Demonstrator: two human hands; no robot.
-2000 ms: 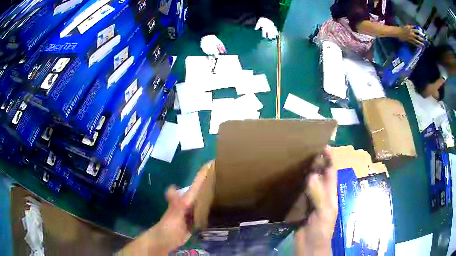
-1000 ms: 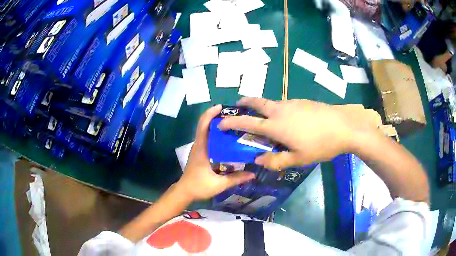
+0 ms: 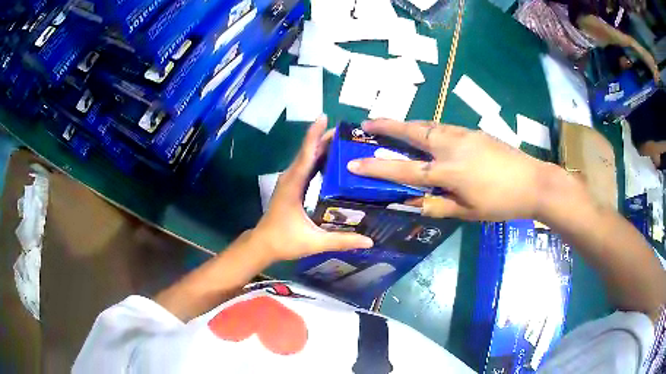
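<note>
A blue and dark retail carton (image 3: 380, 234) stands on end in front of my body, its blue end closed and facing up. My left hand (image 3: 292, 212) grips its left side, fingers along the far edge and thumb across the near face. My right hand (image 3: 467, 172) lies over the closed end, fingers spread on the blue flap. The lower part of the carton is cut off from view by my shirt. White leaflets (image 3: 303, 91) lie loose on the green table beyond the carton.
A high stack of blue cartons (image 3: 175, 80) is at left. Flat blue cartons (image 3: 526, 292) lie at right, near a brown box (image 3: 590, 164). An open corrugated box (image 3: 95, 241) with white leaflets is at lower left. A person's arm (image 3: 617, 36) shows at top right.
Two seconds ago the carton's brown inside showed open; its end is now closed. Since one second ago both hands stay on it, and the view has shifted, showing more of the floor box.
</note>
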